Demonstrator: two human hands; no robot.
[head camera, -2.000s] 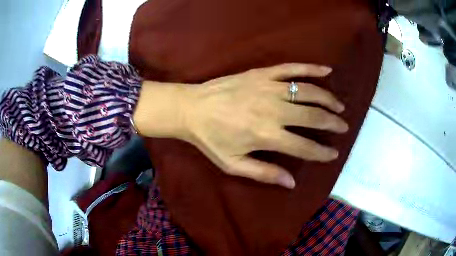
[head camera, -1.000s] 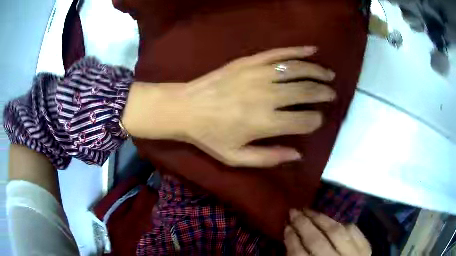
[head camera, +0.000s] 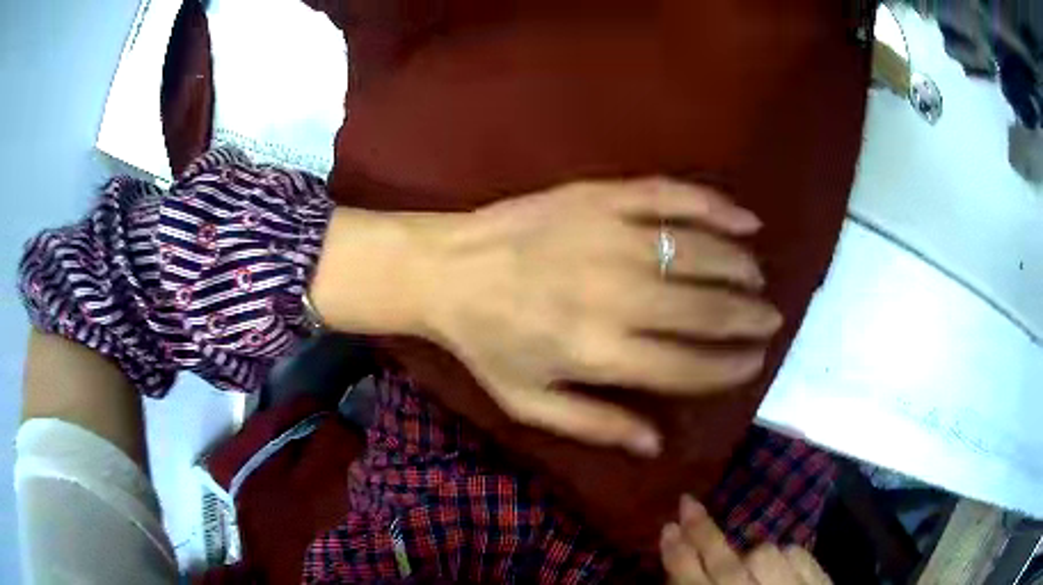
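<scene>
A large rust-red cloth panel (head camera: 595, 103) lies over the white table and hangs onto the lap. My left hand (head camera: 595, 309), with a ring, lies flat on the panel, palm down, fingers slightly apart and pointing right. My right hand (head camera: 738, 554) is at the bottom edge, partly cut off, its fingertips at the lower end of the cloth. Whether it grips the cloth cannot be told. A narrow strip of the same cloth (head camera: 189, 91) lies at the upper left.
A maroon heap with a white cord (head camera: 292, 491) is low left. A checked apron (head camera: 458, 503) covers the lap. The white table (head camera: 915, 354) is at right, with a tan piece and round metal part (head camera: 924, 97) at upper right. Dark blurred items (head camera: 995, 57) are in the top right corner.
My right hand has come into view at the bottom since the first frame. The cloth's lower part has shifted, showing more apron. My left hand remains flat on the panel.
</scene>
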